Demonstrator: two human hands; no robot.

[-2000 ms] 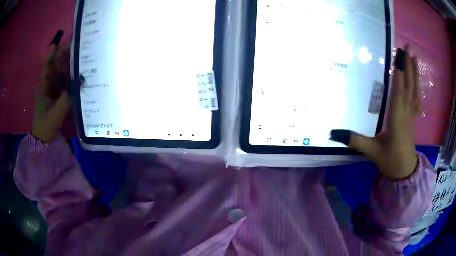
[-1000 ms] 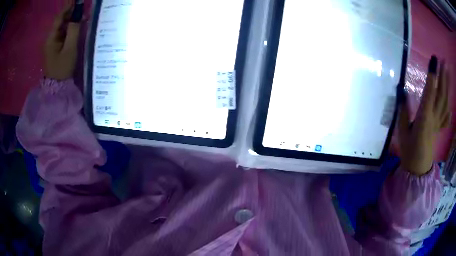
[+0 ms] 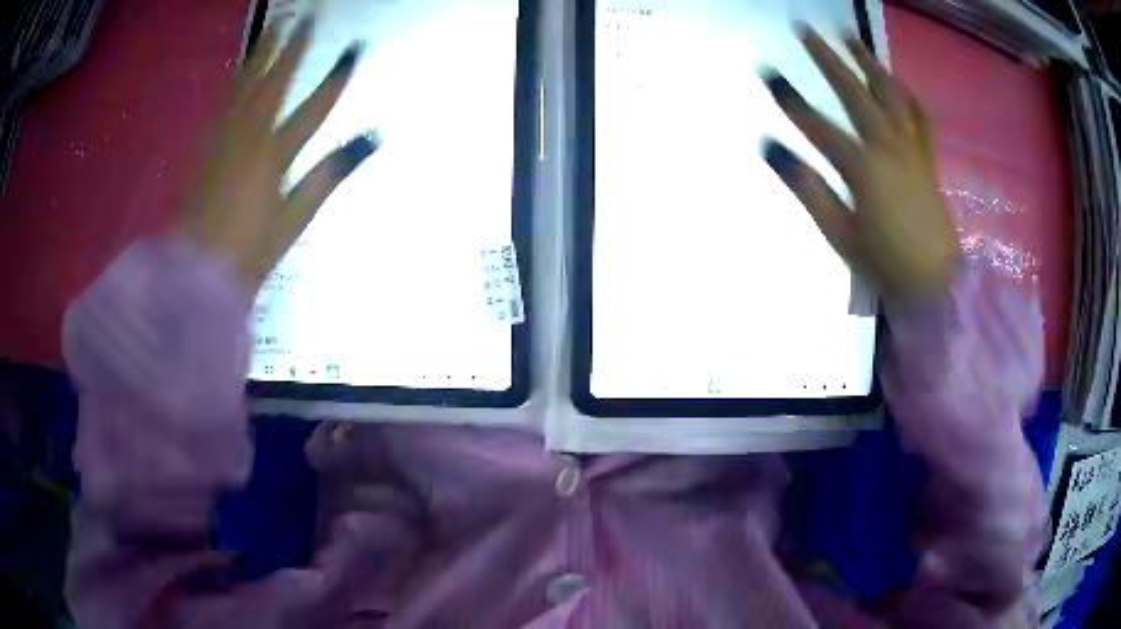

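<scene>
Two lit tablets lie side by side, the left tablet (image 3: 406,246) and the right tablet (image 3: 701,246), both with glowing white screens and black bezels. A small barcode label (image 3: 500,284) is near the left tablet's lower right corner. A similar label on the right tablet is partly hidden by my right hand. My left hand (image 3: 252,166) is spread over the left tablet's left side, slightly blurred. My right hand (image 3: 891,178) is spread over the right tablet's right side, also blurred. Both wear black finger cots on thumb and index finger. Neither hand holds anything.
The bench has a pink-red mat (image 3: 111,172). Stacked tablets (image 3: 1092,246) stand at the right edge, with more layered edges at the upper left and upper right. A white label with black characters (image 3: 1088,506) is at lower right. Blue surfaces show below the bench edge.
Both hands have moved inward from beside the tablets to over their screens. The tablets appear straighter and slightly lower in view, and the right screen shows different, sparser content.
</scene>
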